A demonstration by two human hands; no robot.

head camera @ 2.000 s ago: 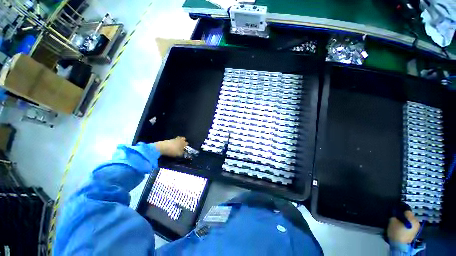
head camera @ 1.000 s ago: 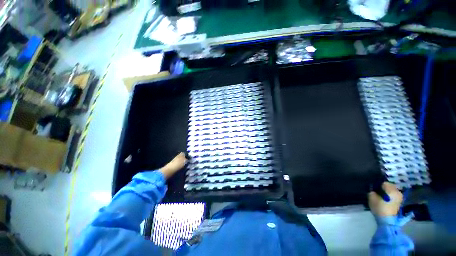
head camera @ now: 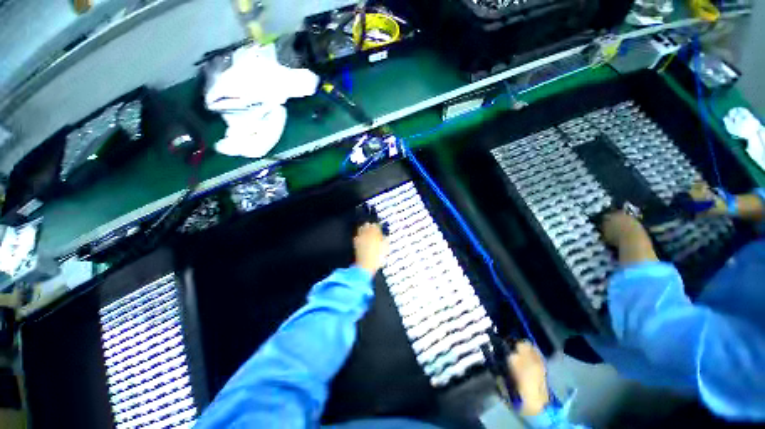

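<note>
My left hand (head camera: 369, 246) is over the upper left edge of the rows of silver metal parts (head camera: 436, 293) in the middle black tray (head camera: 277, 293). Its fingertips are beside a dark spot at the row ends; I cannot tell whether it holds a part. My right hand (head camera: 527, 377) is at the lower right of the same rows, closed around a black hand tool (head camera: 501, 356) pointed up and left. A blue hose (head camera: 470, 239) runs from the bench edge down to this hand.
Another black tray with parts (head camera: 149, 356) is at lower left. At right, another person's hands (head camera: 629, 239) work over a tray of similar rows (head camera: 549, 201). The green bench (head camera: 335, 121) behind holds a white cloth or bag (head camera: 256, 92), bins and bags of parts.
The view has swung right, bringing the neighbour's tray into sight. My left hand has moved from the left tray to the rows in the middle tray. My right hand still holds the tool.
</note>
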